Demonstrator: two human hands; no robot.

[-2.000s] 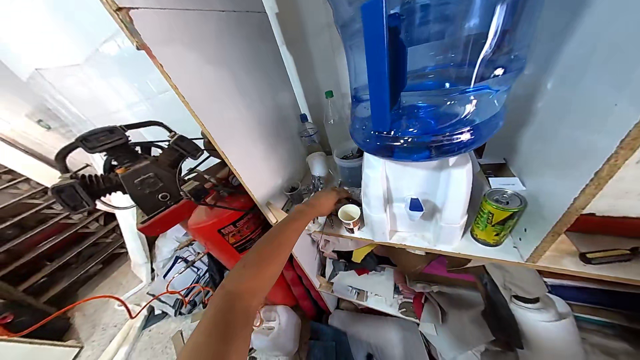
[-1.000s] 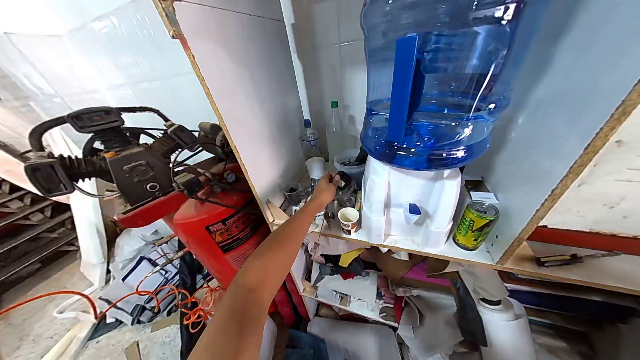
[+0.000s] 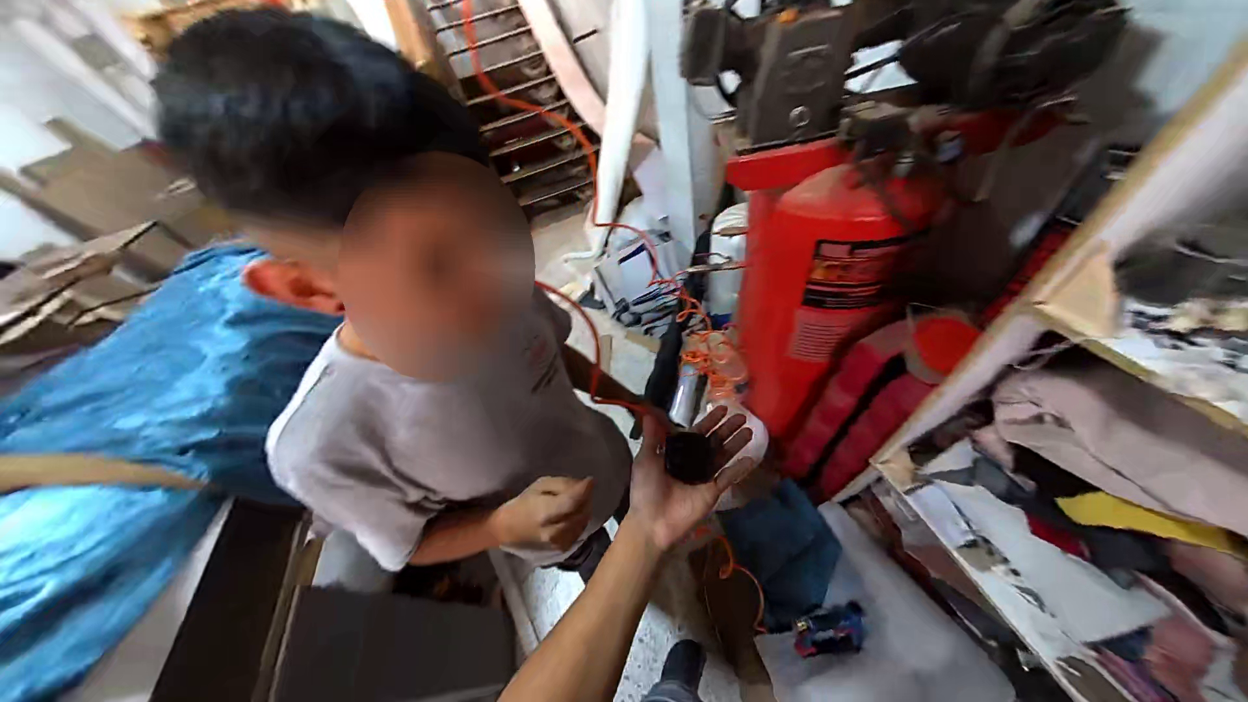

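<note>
My left hand [image 3: 682, 478] is palm up near the middle of the head view, with its fingers spread. A small black round object [image 3: 689, 457] rests on the palm; what it is cannot be told. My right hand is not in view. Close on the left stands another person in a light T-shirt [image 3: 429, 439]. One hand of that person [image 3: 544, 517] is loosely closed, left of my forearm. The person's other arm [image 3: 609, 385] reaches down behind my hand, and its hand is partly hidden.
A red air compressor tank [image 3: 829, 273] stands beyond my hand, with a coiled orange hose [image 3: 717, 361] beside it. On the right, shelves hold fabric scraps [image 3: 1072, 565]. A blue cover [image 3: 127, 361] and a dark box [image 3: 390, 643] lie at the left.
The view has swung far left, away from the water dispenser. My left hand was among the cups and bottles beside the dispenser; now it is palm up with the black object, near the other person.
</note>
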